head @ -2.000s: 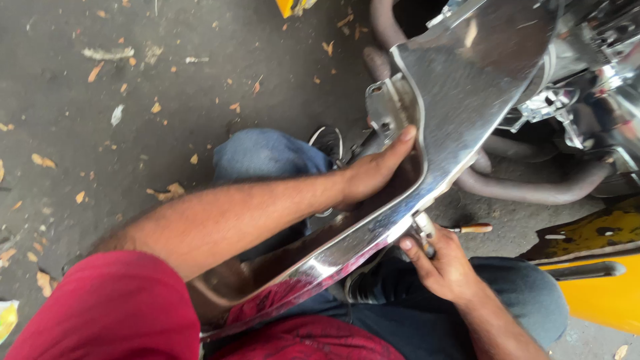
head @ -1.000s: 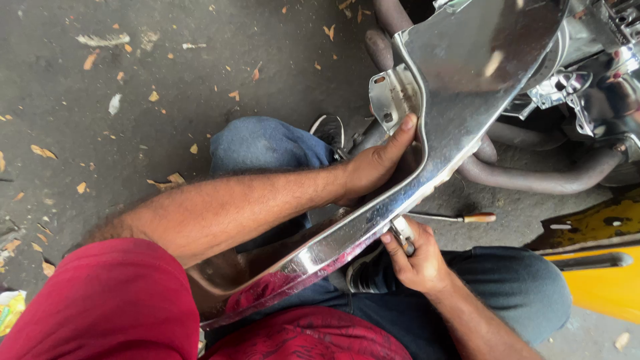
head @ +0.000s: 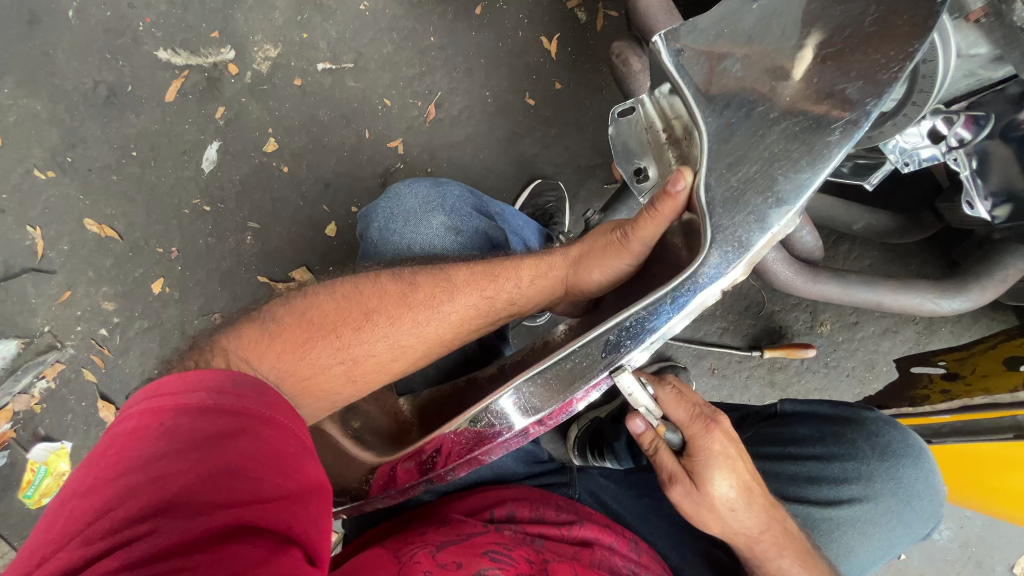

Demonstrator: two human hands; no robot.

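A long curved chrome panel, which looks like a vehicle bumper (head: 768,136), slants across my lap. My left hand (head: 620,256) grips its inner rim, thumb on the lip beside a slotted metal bracket (head: 652,136); the other fingers are mostly hidden behind the rim. Against the panel's lower edge, my right hand (head: 696,456) holds a small metal piece (head: 638,394) between thumb and fingers. Its exact kind cannot be told.
A thin tool with a wooden handle (head: 788,351) lies on the ground beyond my right hand. Bent metal pipes (head: 888,288) and shiny metal parts (head: 936,140) are at the right, above a yellow painted panel (head: 980,476). Dry leaves and a yellow wrapper (head: 45,474) lie at the left.
My right hand has shifted down and left along the panel's lower edge with the metal piece. My left hand keeps its hold on the rim.
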